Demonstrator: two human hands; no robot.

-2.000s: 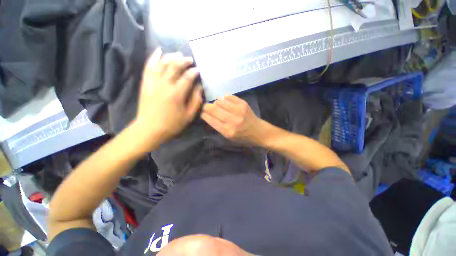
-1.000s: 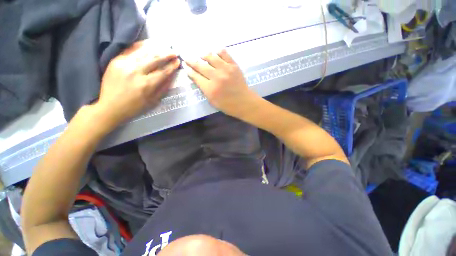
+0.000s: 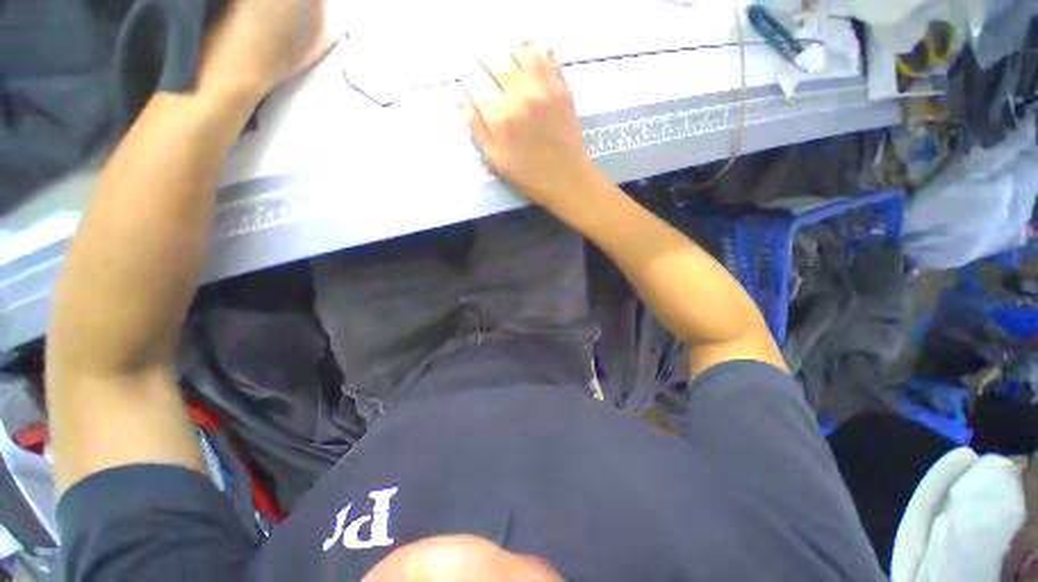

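Note:
Dark grey cloth (image 3: 80, 91) lies bunched on the left of the white machine table (image 3: 410, 159). My left hand (image 3: 273, 40) is at the top edge of the view beside this cloth, fingers pointing up and right; glare and the picture edge hide whether it grips anything. My right hand (image 3: 524, 119) rests palm down on the white surface, fingers slightly apart, with no cloth visible in it. A short, thin dark line, perhaps thread, (image 3: 367, 91) lies between the hands. Strong glare washes out the area above them.
Teal snips (image 3: 774, 32) and white scraps (image 3: 806, 63) lie at the upper right. A tan cord (image 3: 740, 102) hangs over the table edge. A blue basket (image 3: 774, 273) with dark cloth stands below right. Yellow-handled scissors (image 3: 928, 51) show at far upper right. Dark cloth covers the lap.
My hands were close together at the table's front edge, then on its top. They are now apart: the left moved up and left, the right up and right. The dark cloth shifted left.

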